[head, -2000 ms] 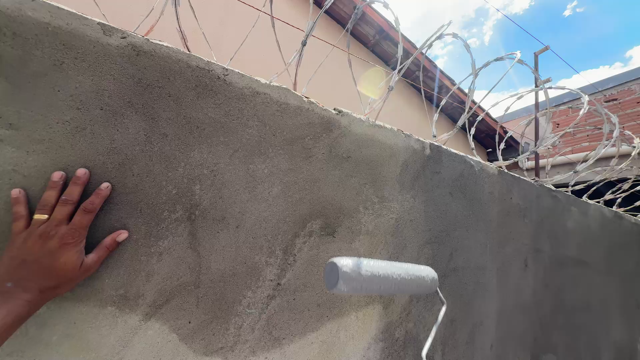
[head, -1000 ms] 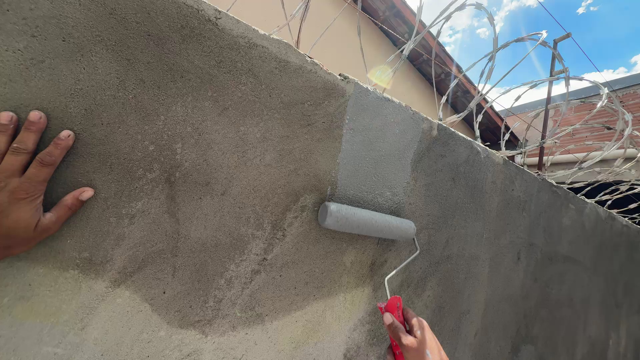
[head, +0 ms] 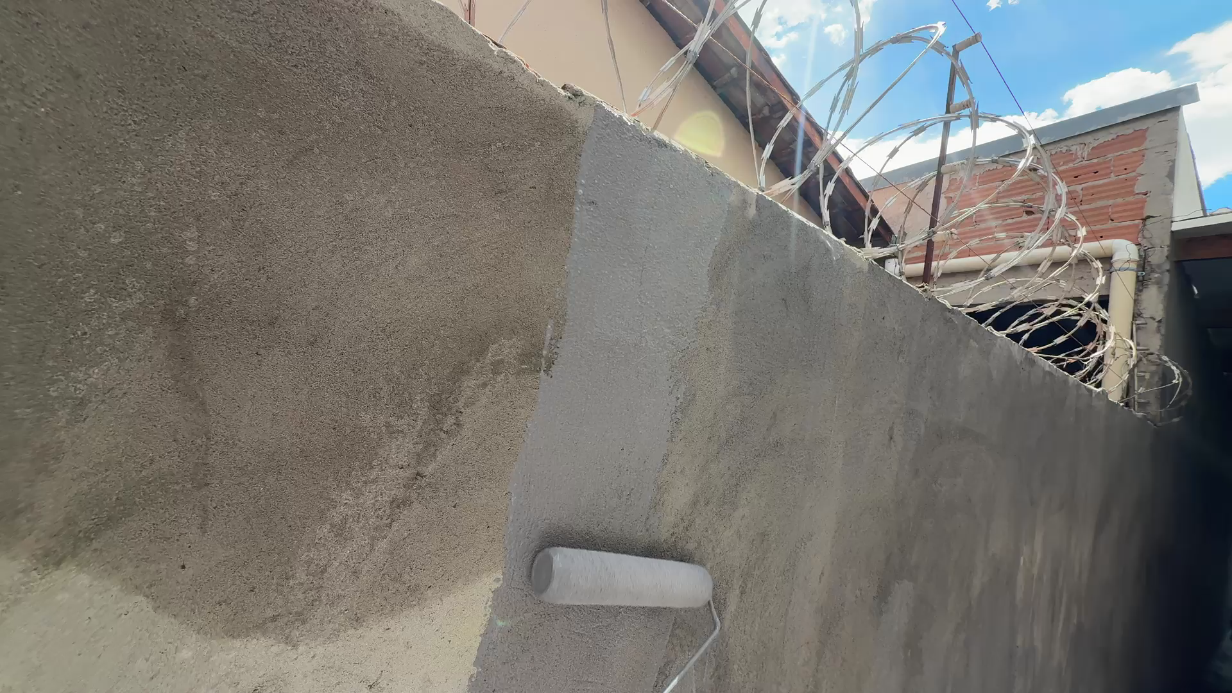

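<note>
A paint roller [head: 624,578] with a pale, paint-coated sleeve lies against the lower middle of a rendered wall [head: 385,289]. Its wire frame runs down out of the picture, so the handle is hidden. A vertical band of light grey paint [head: 616,385] goes from the wall's top edge down past the roller, and shows below it too. Left of the band the render is brown and rough; to its right it is streaked grey. Neither my left hand nor my right hand is in the picture.
Coiled razor wire [head: 1020,164] runs along the top of the wall, around a rusty metal post [head: 941,173]. Behind stand a beige building with a tiled roof edge [head: 770,87], a red brick wall [head: 1078,192] and a cream pipe [head: 1121,318].
The roller has moved down the wall, and the grey band, absent two seconds ago, is longer than one second ago. Both hands have left the view, which has shifted right.
</note>
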